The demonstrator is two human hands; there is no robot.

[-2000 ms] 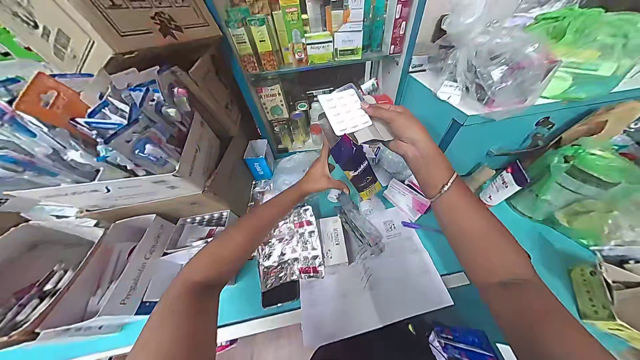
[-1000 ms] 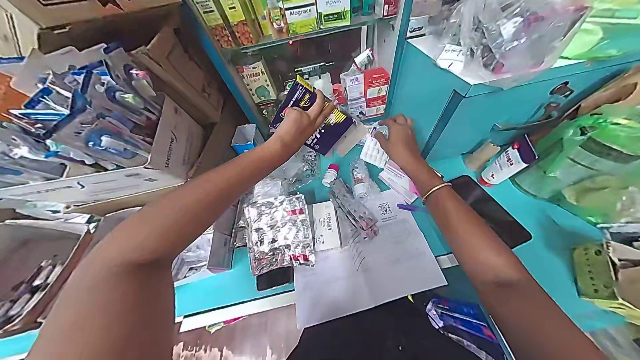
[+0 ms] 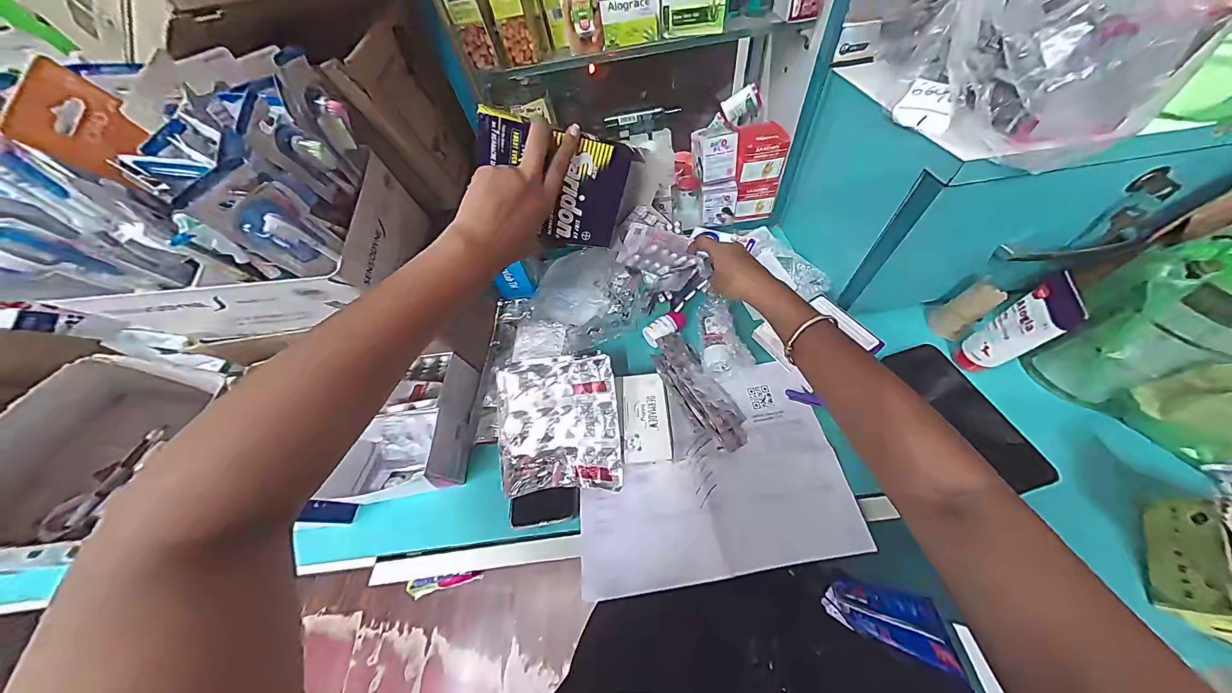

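Note:
My left hand [image 3: 515, 192] grips a dark blue and yellow Saridon carton [image 3: 592, 192], tilted above the back of the counter. Just right of it, my right hand [image 3: 727, 265] holds blister strips of tablets [image 3: 659, 255] by their edge. Beneath my hands lie clear plastic packaging [image 3: 577, 289], a small bottle with a pink cap [image 3: 662, 329] and a wrapped white bottle [image 3: 717, 332]. Nearer me are stacked silver foil strips [image 3: 558, 419], a white Dermadew box [image 3: 646, 419], more blister strips [image 3: 703, 395] and a printed paper sheet [image 3: 751, 500].
Cardboard boxes of packaged toothbrushes [image 3: 279, 212] crowd the left. Behind stand a shelf of product boxes [image 3: 630, 24] and red-white cartons [image 3: 762, 159]. To the right are a black tablet-like slab [image 3: 967, 414], a white tube [image 3: 1020, 322] and green plastic bags [image 3: 1145, 356].
White blister strips were in my right hand two seconds ago; it now holds pinkish-clear ones. My left hand, then lower over the counter, took hold of the Saridon carton, now held further up.

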